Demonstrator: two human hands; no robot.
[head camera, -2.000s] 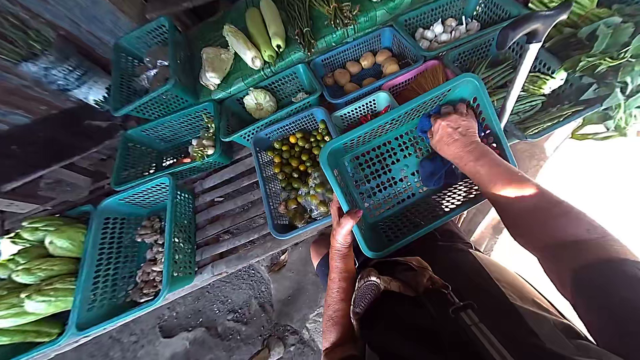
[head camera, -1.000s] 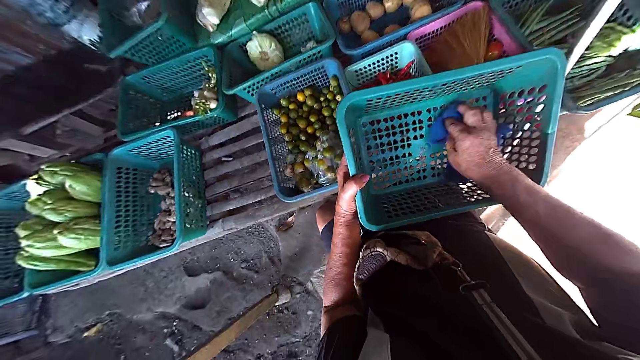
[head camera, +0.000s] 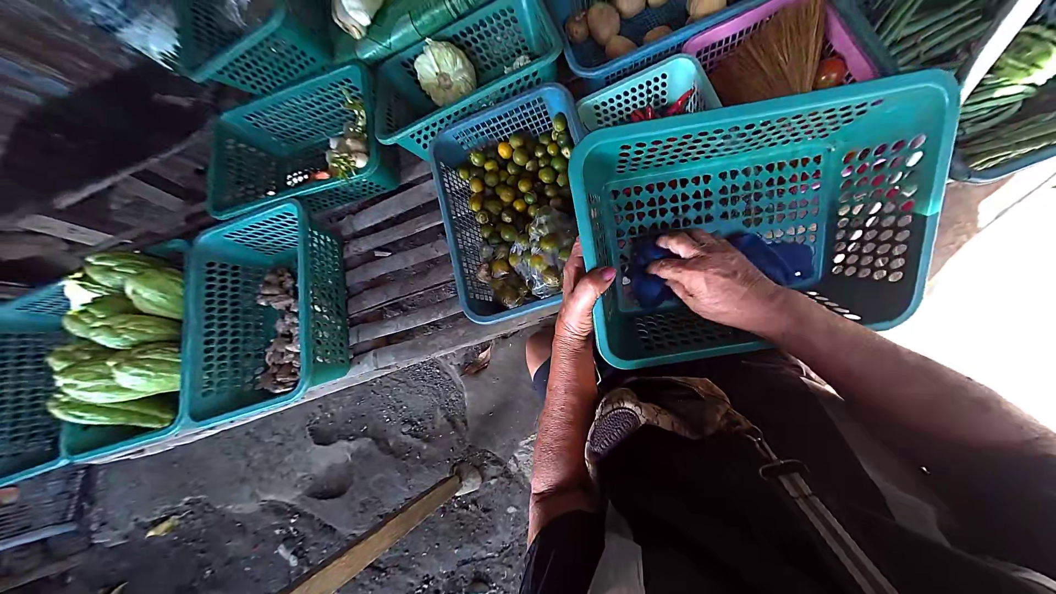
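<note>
A large teal plastic basket (head camera: 763, 111) is tilted toward me in front of my body. My left hand (head camera: 584, 297) grips its left rim near the lower corner, thumb on the rim and the fingers mostly hidden. Inside, my right hand (head camera: 714, 276) presses a blue cloth (head camera: 771, 257) against the perforated surface, with part of the cloth bunched under its fingertips. Just left of this basket is a blue basket (head camera: 452, 239) of small green and orange citrus fruits (head camera: 516, 181), some in a clear plastic bag (head camera: 544, 247).
Behind stand a light green basket (head camera: 652, 89) with red chillies and a pink basket (head camera: 701, 41) with a straw-like bundle (head camera: 771, 58). Chayotes (head camera: 124, 330) and ginger-like roots (head camera: 282, 330) fill baskets at the left of the slatted bench (head camera: 396, 247). A wooden pole (head camera: 379, 536) lies below.
My right hand and the blue cloth have moved from the basket's far right part toward its lower left. The basket's tilt has changed. The view has shifted.
</note>
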